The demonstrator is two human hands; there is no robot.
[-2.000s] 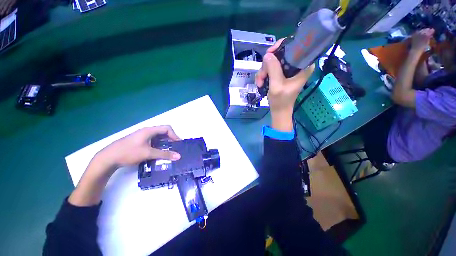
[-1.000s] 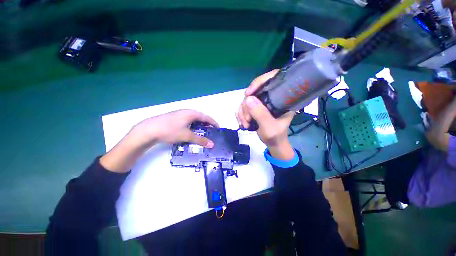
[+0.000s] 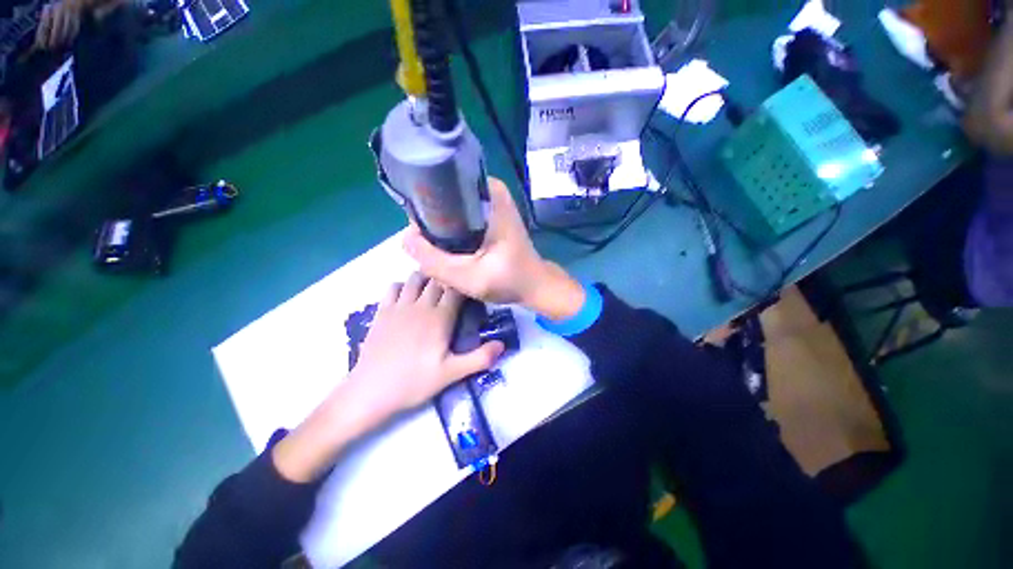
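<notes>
A black device body (image 3: pixel 361 322) lies on the white work mat (image 3: pixel 278 367), mostly hidden under my hands. Its short round lens barrel (image 3: pixel 500 329) points right, and its narrow side arm (image 3: pixel 463 426) sticks out toward me, with a blue spot and wire loop at the tip. My left hand (image 3: pixel 413 345) lies over the body and holds it down. My right hand (image 3: pixel 489 258), with a blue wrist band, grips the grey and black electric screwdriver (image 3: pixel 435 178), held upright over the device. The screwdriver's bit is hidden behind my hands.
A silver-grey screw feeder (image 3: pixel 589 106) stands beyond the mat. A green perforated box (image 3: pixel 794 156) and black cables (image 3: pixel 711 222) are right of it. A second black device (image 3: pixel 133 242) lies at the left. A cardboard box (image 3: pixel 828 383) is below the bench edge. Parts of other people show at the upper corners.
The screwdriver has moved from the feeder side to over the device and turned upright. My left hand has shifted across the body toward the lens barrel. The camera view has also shifted.
</notes>
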